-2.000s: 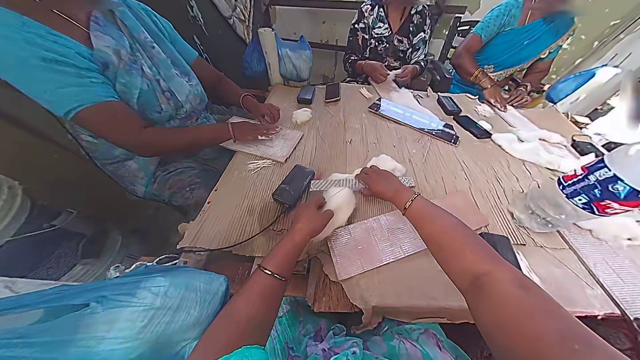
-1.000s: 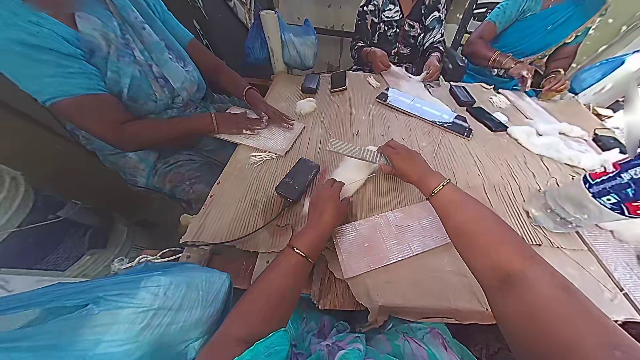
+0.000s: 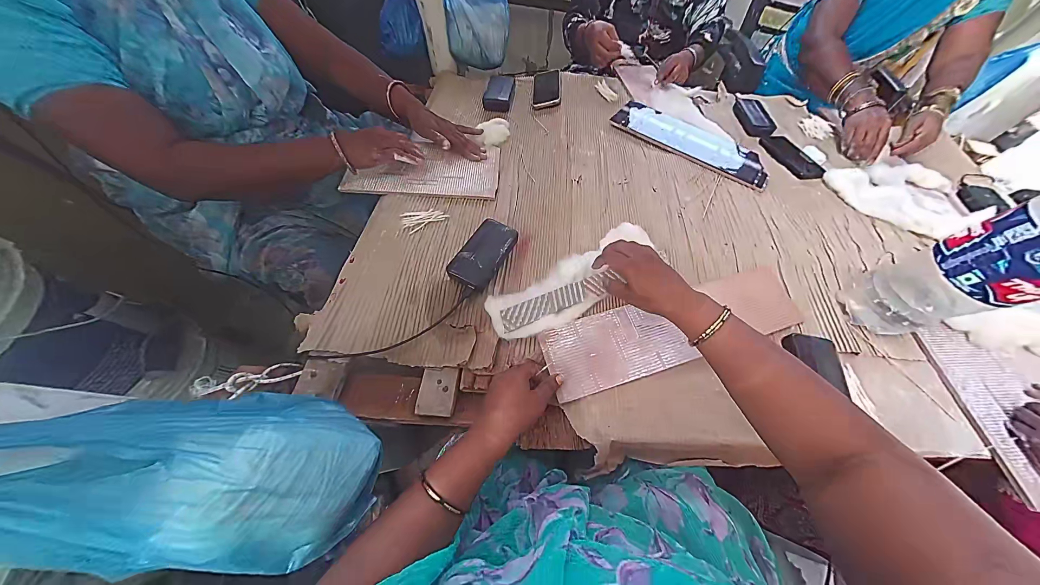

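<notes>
My right hand [image 3: 638, 276] grips the right end of a flat strip with slanted grey stripes [image 3: 556, 303], which lies over a long piece of white cotton wool [image 3: 561, 272]. Below the strip is a ribbed, shiny board [image 3: 621, 349], with a plain pinkish board [image 3: 751, 301] against its right side. At the ribbed board's lower left corner, my left hand [image 3: 524, 396] pinches a thin pale stick or wick [image 3: 543, 369] between thumb and finger.
A black box [image 3: 483, 254] with a cable lies left of the cotton. Thin white sticks [image 3: 423, 219] lie beyond it. A co-worker's hands [image 3: 406, 138] press on a ribbed board [image 3: 455, 175]. Farther off are phones, a long glossy box [image 3: 691, 145] and two more co-workers. A plastic container [image 3: 902, 296] stands right.
My left hand has moved from the cotton down to the near edge of the ribbed board. The striped strip, raised and tilted a second ago, now lies lower over the cotton.
</notes>
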